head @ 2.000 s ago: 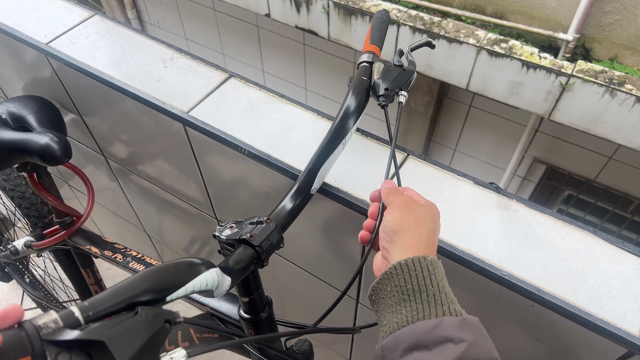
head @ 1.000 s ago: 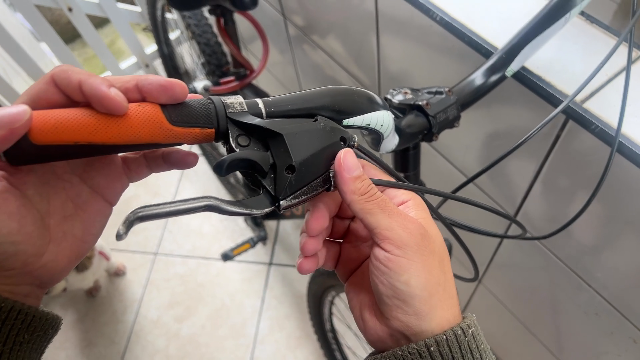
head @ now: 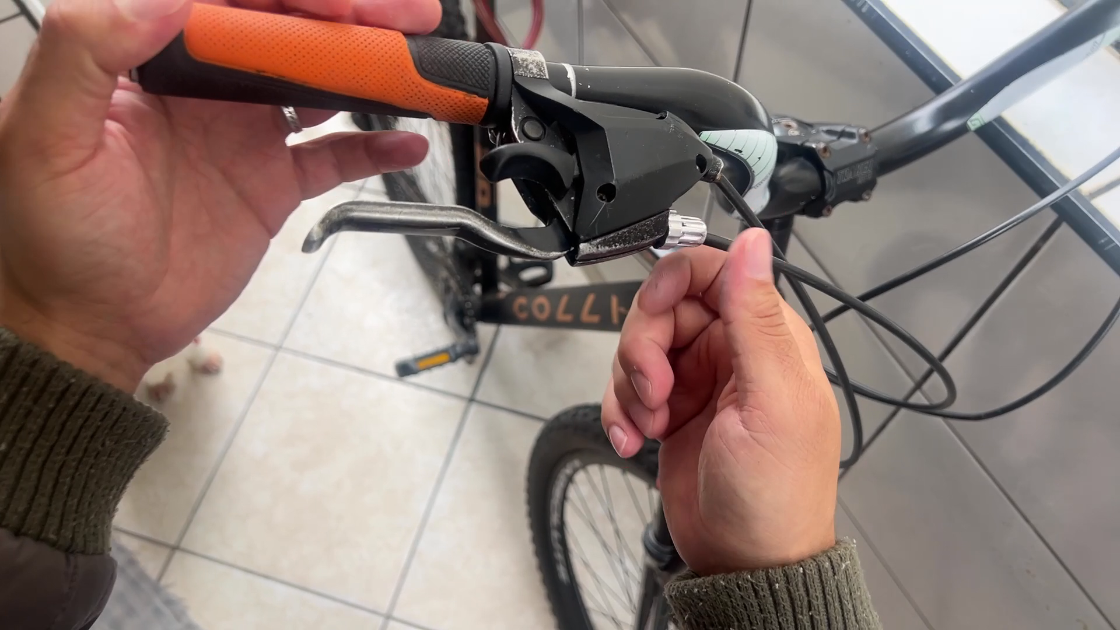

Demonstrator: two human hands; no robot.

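Observation:
At the upper left my left hand [head: 157, 192] is around the orange and black handlebar grip [head: 332, 66], thumb on this side and some fingers behind it. Beside the grip, the black shifter and brake lever housing [head: 626, 162] is clamped on the handlebar [head: 656, 83]. Its metal brake lever [head: 394, 217] points left, below the grip. A silver barrel adjuster [head: 686, 229] sticks out at the housing's lower right. Just below it my right hand [head: 735, 394] has thumb and fingertips at a black cable housing [head: 840, 293]; the fingers hide part of it.
The stem [head: 827, 166] joins the handlebar at right, with cables looping beneath. Below are the front wheel [head: 560, 525], a pedal [head: 437, 359] and the frame tube [head: 560, 306] over floor tiles. A tiled wall [head: 989, 490] stands close at right. Small light paws show at lower left.
Two seconds ago my right hand was on the cables by the far grip; a second ago its thumb touched the lever housing's end. It has moved down from there, and the silver adjuster now shows.

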